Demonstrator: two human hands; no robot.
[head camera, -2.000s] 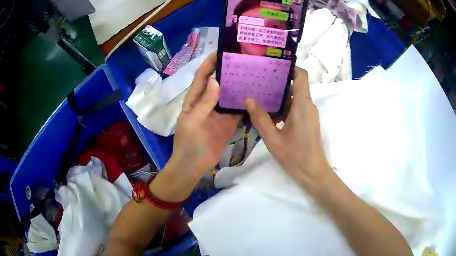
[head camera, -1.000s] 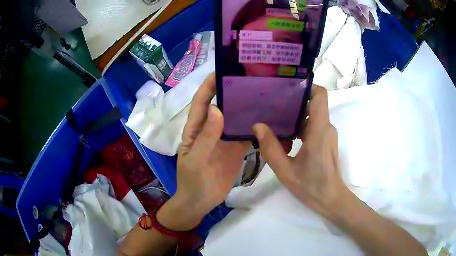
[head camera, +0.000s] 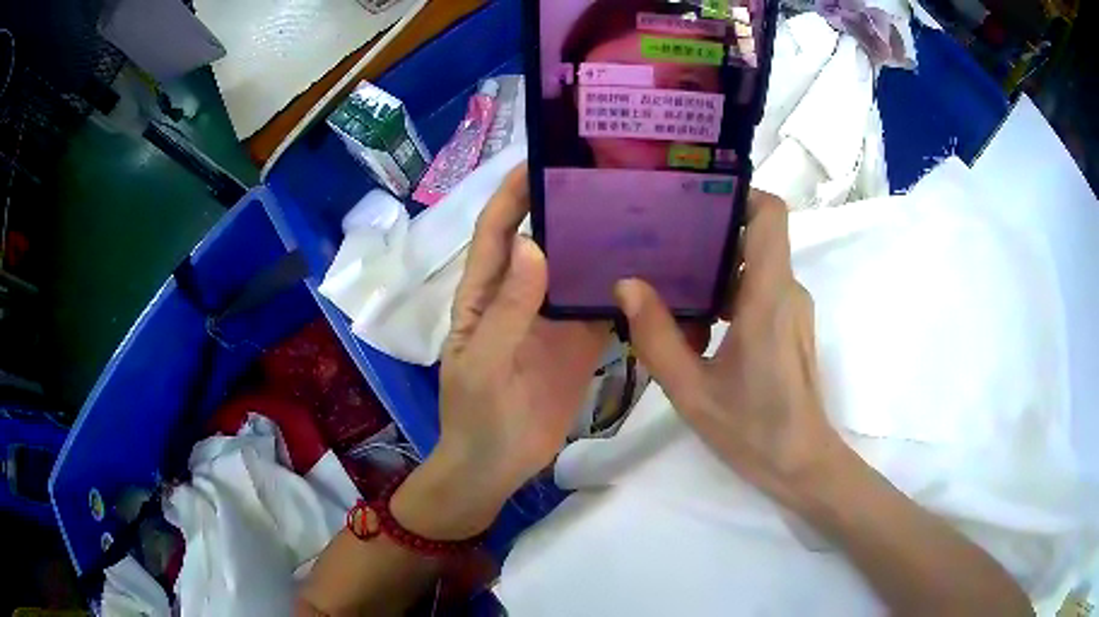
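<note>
A black smartphone with a lit pink chat screen is held upright at the top centre, its top edge cut off by the picture's rim. My left hand grips the phone's left side and lower edge from below. My right hand holds its right side, with the thumb on the lower part of the screen. White fabric lies heaped below and to the right of the phone, partly under my right forearm.
Blue bins stand at left and behind. They hold a green and white box, a pink packet, red cloth and white cloth. A white bundle with a pinkish-purple strip lies at upper right.
The phone and both hands have moved down and slightly right in the view since the earliest frame. The keyboard on the screen has given way to a mostly plain panel.
</note>
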